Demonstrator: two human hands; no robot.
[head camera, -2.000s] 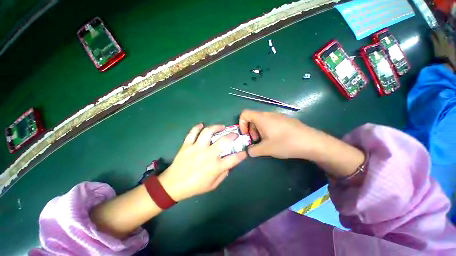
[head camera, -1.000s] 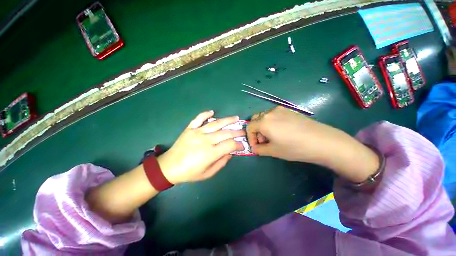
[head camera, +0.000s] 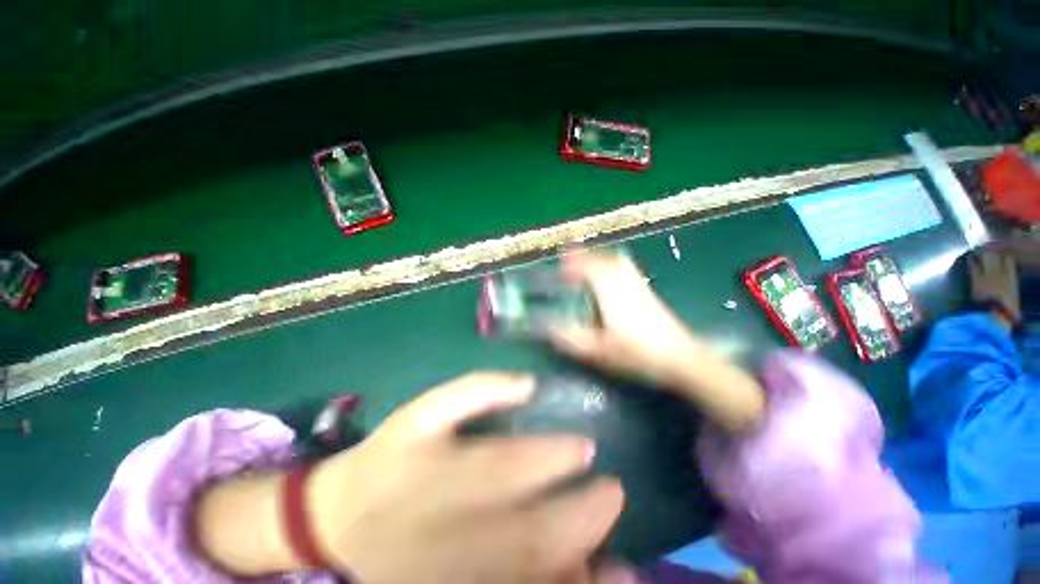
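My right hand (head camera: 639, 325), blurred, holds a red-rimmed handset (head camera: 536, 303) by its right end, above the bench near the taped edge. The handset's green and silver inside faces up. My left hand (head camera: 468, 491) is large and blurred in front, below the handset and apart from it, with its fingers spread. A blurred greyish patch with small white marks shows by its fingers; whether the hand holds it cannot be told. The tweezers are not visible.
Three open red handsets (head camera: 789, 303) lie on the bench at right, below a light blue sheet (head camera: 867, 215). Several more lie on the green conveyor (head camera: 456, 171) beyond the taped edge (head camera: 433, 268). A person's blue sleeve (head camera: 969, 399) is at far right.
The view has tilted up, showing more conveyor. My hands have separated: the right has carried the handset forward, off my left hand, which is now nearer the camera.
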